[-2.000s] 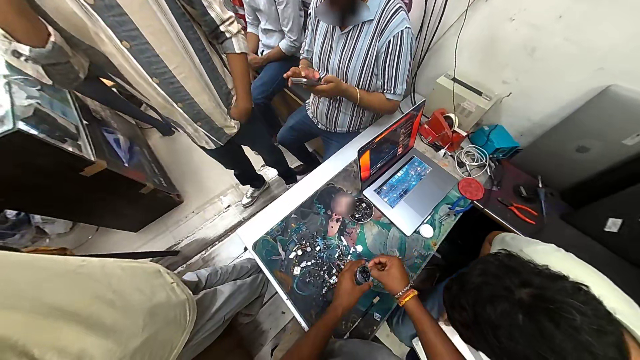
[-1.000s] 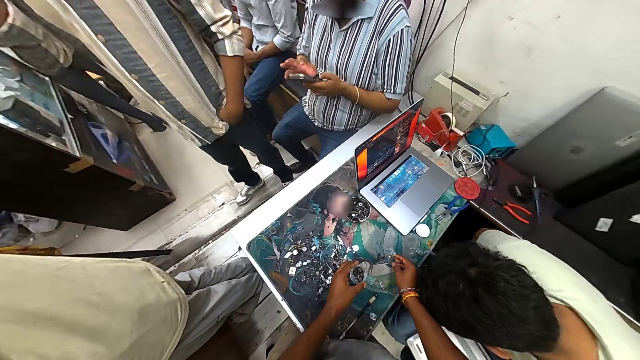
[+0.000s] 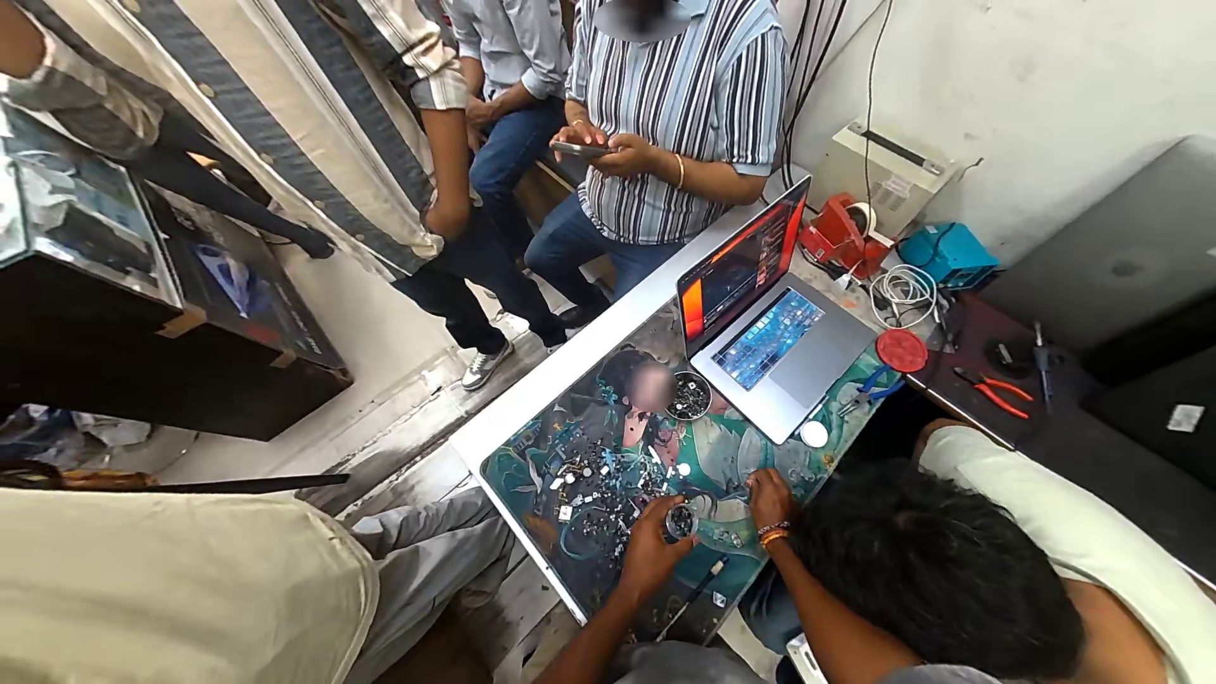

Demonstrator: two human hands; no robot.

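Note:
My left hand [image 3: 654, 543] holds a small round container [image 3: 680, 521] of tiny dark parts between thumb and fingers, just above the patterned table top [image 3: 741, 446]. To its right, my right hand [image 3: 771, 498], with bracelets at the wrist, is low over the table top with its fingers bent; whether something is between the fingertips cannot be seen. Many small loose parts [image 3: 594, 489] lie scattered left of my left hand. A round metal dish [image 3: 688, 395] of small parts is beyond my hands, beside the open laptop [image 3: 826, 342]. A thin pen-like tool [image 3: 698, 589] lies below the held container.
A person's head [image 3: 940, 560] is close on my right. Blue-handled pliers [image 3: 882, 384], a white round lid [image 3: 814, 434] and a red round object [image 3: 902, 351] lie right of the laptop. Red-handled pliers [image 3: 1005, 394] are on the dark side table. Several people are beyond the table, one holding a phone [image 3: 581, 149].
My right hand was beside the container two seconds ago and has moved away to the right. My left hand has kept hold of the container. The person on my right has leaned further in.

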